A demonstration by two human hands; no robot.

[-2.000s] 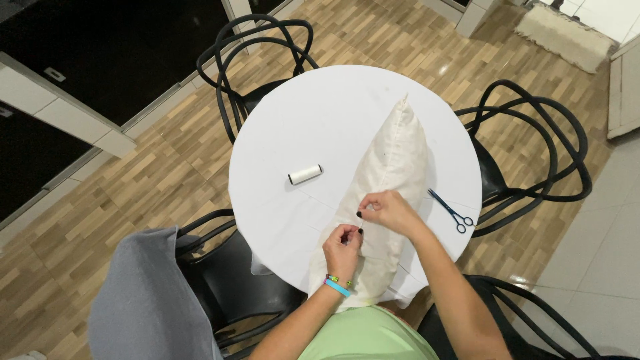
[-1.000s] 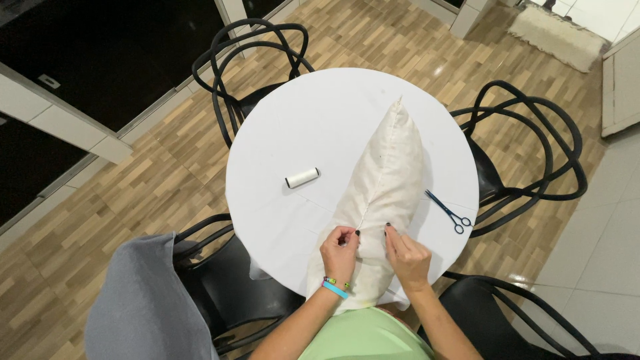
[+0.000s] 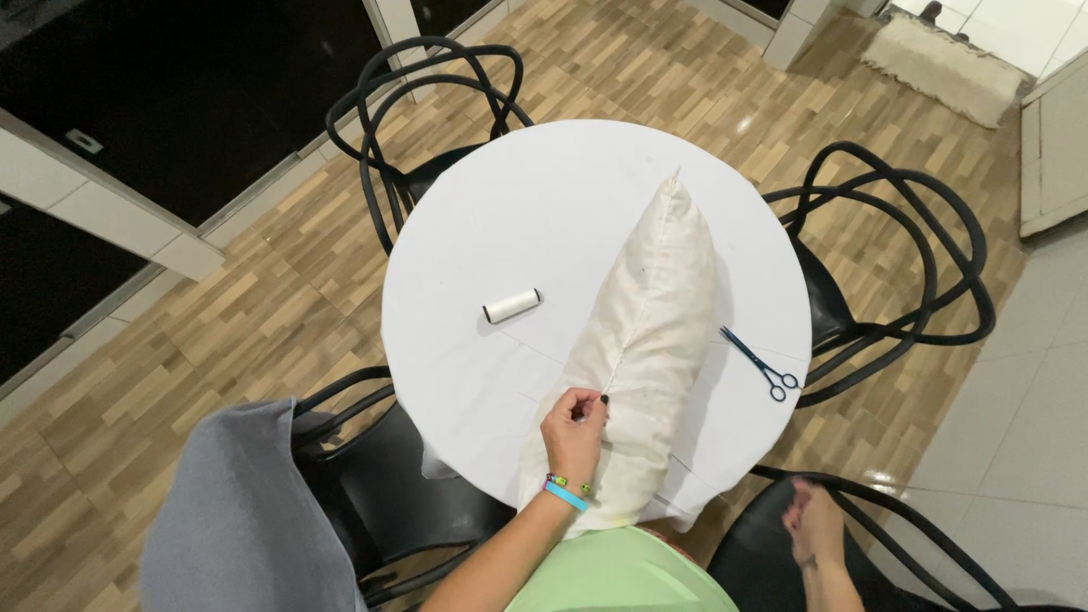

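Note:
A long off-white stuffed cushion (image 3: 659,331) lies across the round table, with a seam running along its top. My left hand (image 3: 576,429) pinches the fabric at this seam near the cushion's lower half. Out to the right, past the table edge and above a black chair, is my right hand (image 3: 812,518), blurred, its fingers curled; whether it holds a needle or thread cannot be told. A spool of white thread (image 3: 512,306) lies left of the cushion. Dark scissors (image 3: 759,364) rest on the right side, their blades slightly apart.
The round table (image 3: 459,246) has a white cover. Black chairs with looped backs stand around it, at upper left (image 3: 450,161), at right (image 3: 820,297) and on both near sides. A grey cloth (image 3: 246,510) hangs over the near left chair.
My right hand has moved from the cushion's seam out to the lower right, beyond the table. My left hand has stayed at the seam. Spool and scissors have not moved.

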